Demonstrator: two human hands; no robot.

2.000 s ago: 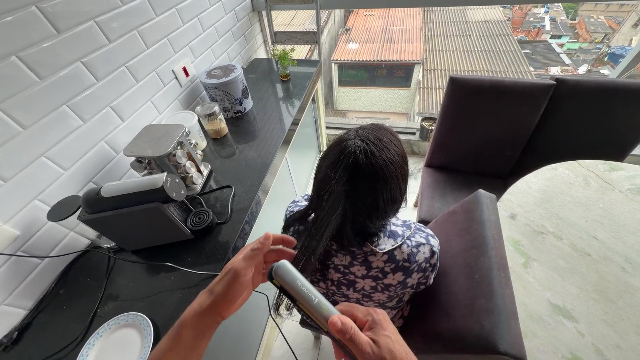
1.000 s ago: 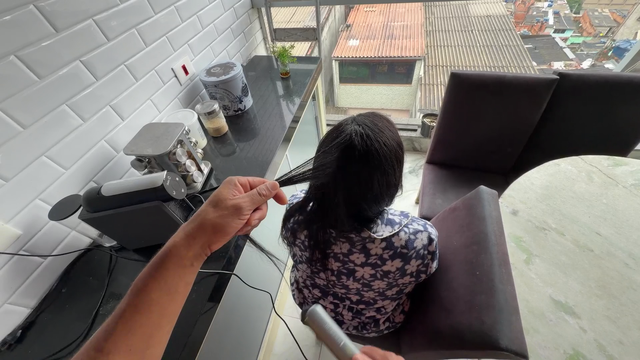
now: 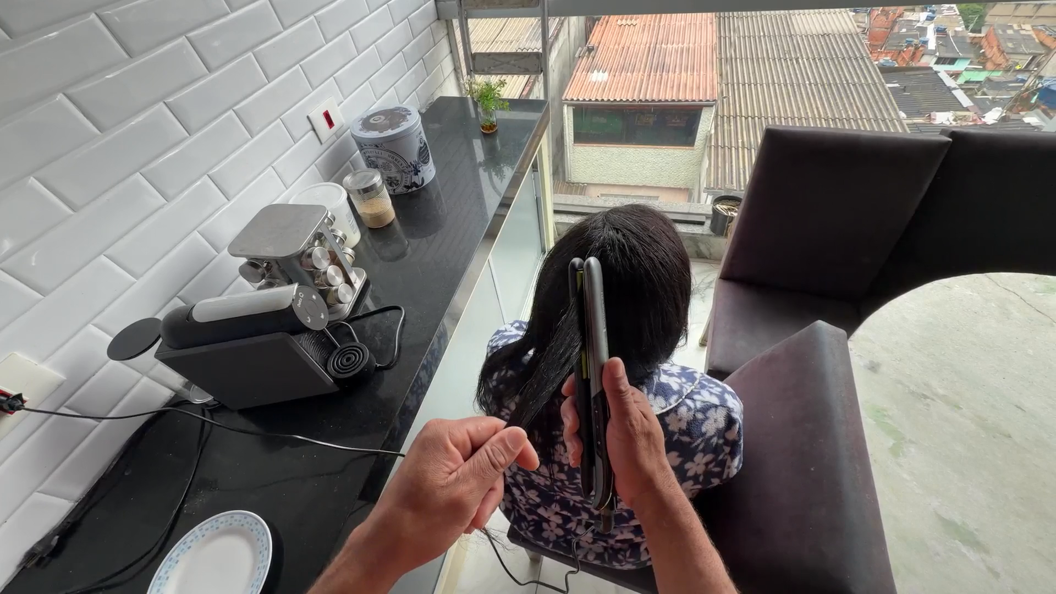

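A person with long dark hair [image 3: 631,239] sits facing away, in a navy floral top [image 3: 697,417]. My left hand [image 3: 454,478] pinches the lower end of a lock drawn out to the left of the head. My right hand [image 3: 623,437] grips a grey and black hair straightener [image 3: 596,363], held upright behind the head with its plates nearly together. The lock meets the straightener near the upper part of the plates; whether it passes fully between them is hard to tell.
A black counter [image 3: 437,223] on the left carries a coffee machine [image 3: 247,346], a spice rack [image 3: 289,247], a glass jar [image 3: 370,198], a tin [image 3: 392,148] and a plate [image 3: 213,557]. A power cord [image 3: 305,444] crosses it. Dark chairs [image 3: 800,445] and a round table [image 3: 965,429] stand right.
The straightener, low beside the seat a second ago, has risen in my right hand to the back of the head. My left hand has moved down, still holding hair.
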